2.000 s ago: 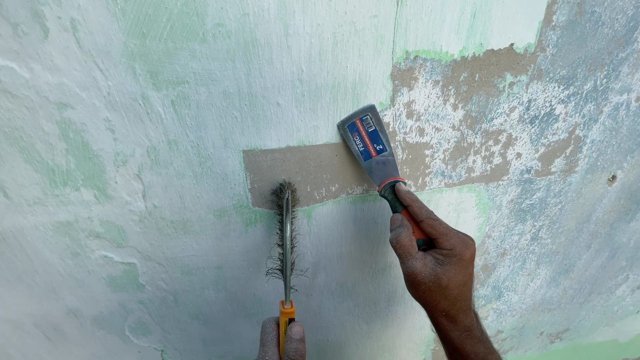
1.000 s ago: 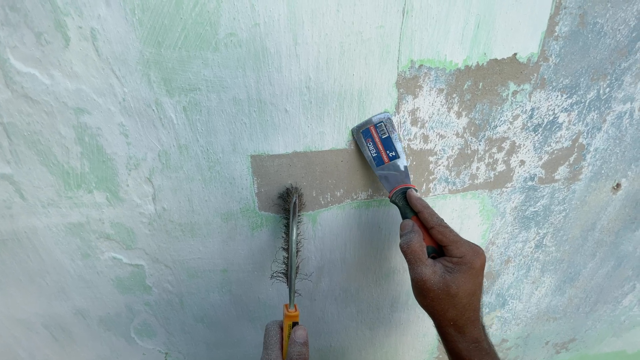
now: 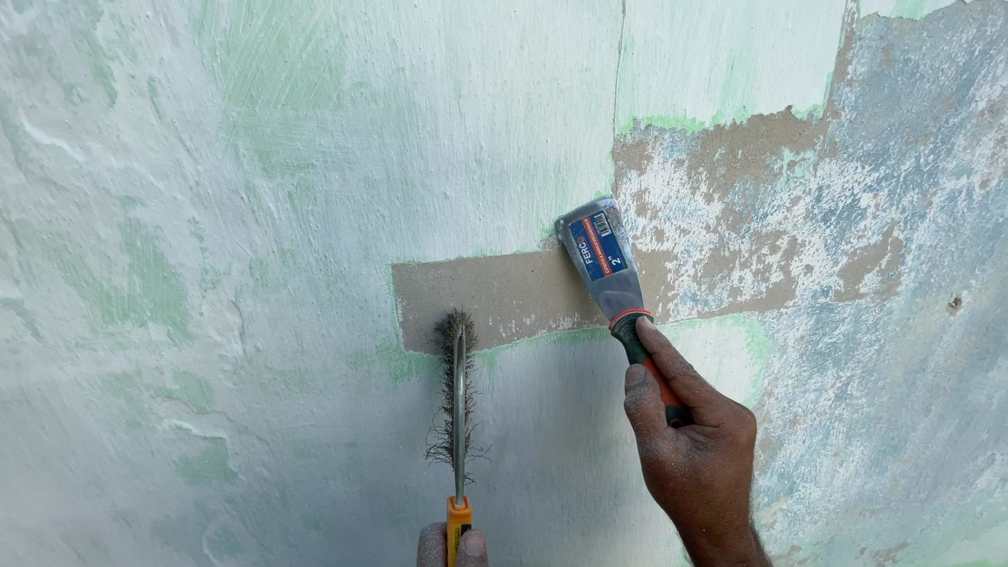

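Observation:
My right hand grips the red and black handle of a Ferco putty knife. Its steel blade, tilted up to the left and bearing a blue label, lies against the painted wall at the upper edge of a bare grey-brown strip. At the bottom of the view, only the fingertips of my left hand show, closed on the yellow handle of a wire brush. The brush stands upright, its frayed bristles toward the wall and its tip over the strip's lower left part.
Flaking white and blue paint with bare patches covers the wall at right. A thin vertical crack runs down to the scraped part. Raised, uneven paint lies at left, and a small hole at far right.
The putty knife's blade has moved up along the wall beside the bare strip's upper edge. Both hands keep hold of their tools, and the brush stays over the strip's left end.

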